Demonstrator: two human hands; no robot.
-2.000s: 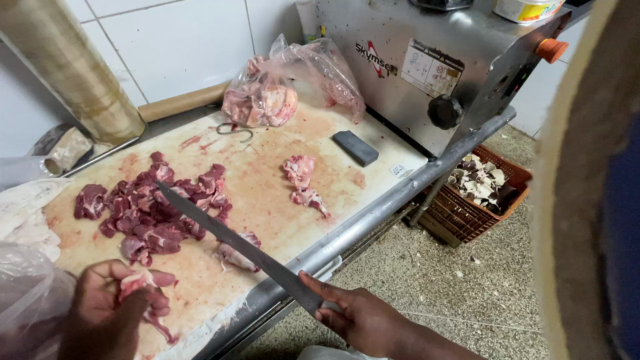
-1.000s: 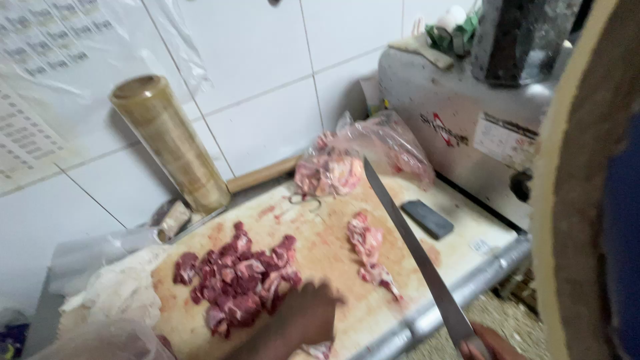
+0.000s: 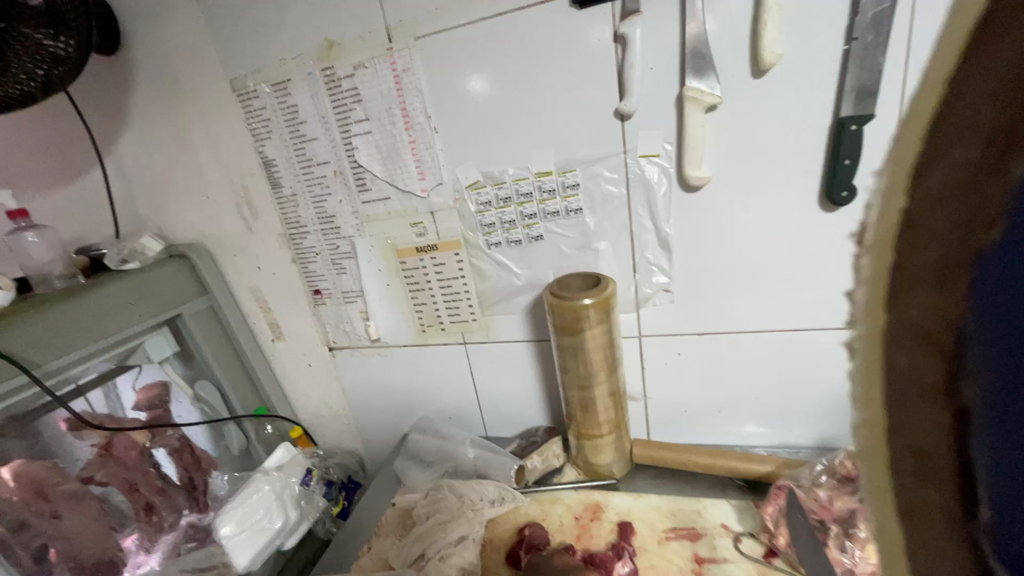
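At the bottom edge, a small part of my left hand shows over dark red meat chunks on the stained white cutting board; its fingers are cut off by the frame. The blade of a knife rises at the lower right, in front of a clear plastic bag of meat. My right hand is out of view, as is the knife's handle. A metal hook lies beside the bag.
A wrap film roll stands against the tiled wall, near a cardboard tube and crumpled white plastic. Knives hang above. A display case with meat is at left. A blurred brown edge blocks the right side.
The view has swung far up and left. Two seconds ago my left hand held a meat piece and my right hand held the knife; now only part of one hand and the blade show.
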